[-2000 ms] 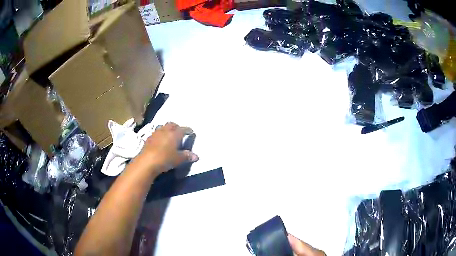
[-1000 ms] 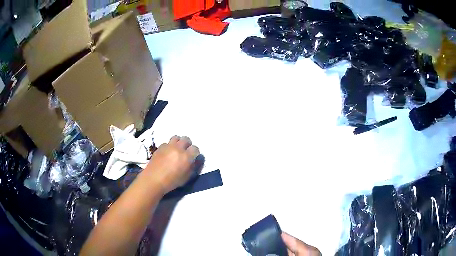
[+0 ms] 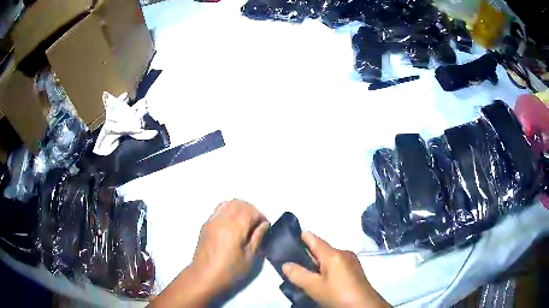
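A folded black strap bundle (image 3: 288, 243) is at the lower middle over the white table cover. My right hand (image 3: 331, 271) holds it from the right, thumb on top and fingers along its far side. My left hand (image 3: 233, 240) is at the bundle's left side with its fingers curled and fingertips together. Whether the left fingers pinch part of the bundle or something thin is hidden. The bundle's lower end runs down toward the picture's bottom edge. A straight black strip (image 3: 186, 152) lies to the left, beyond my left hand.
Bagged black packs stand in rows at right (image 3: 448, 180) and lower left (image 3: 99, 231). A white glove (image 3: 123, 123) lies by the cardboard box (image 3: 99, 60). A heap of bagged black parts (image 3: 403, 30) lies far right, near a thin black strip (image 3: 394, 83) and a loose black bundle (image 3: 466, 73).
My left hand has moved from beside the glove to the bundle at my right hand. The view has shifted down and right. More of my right hand and the bundle shows.
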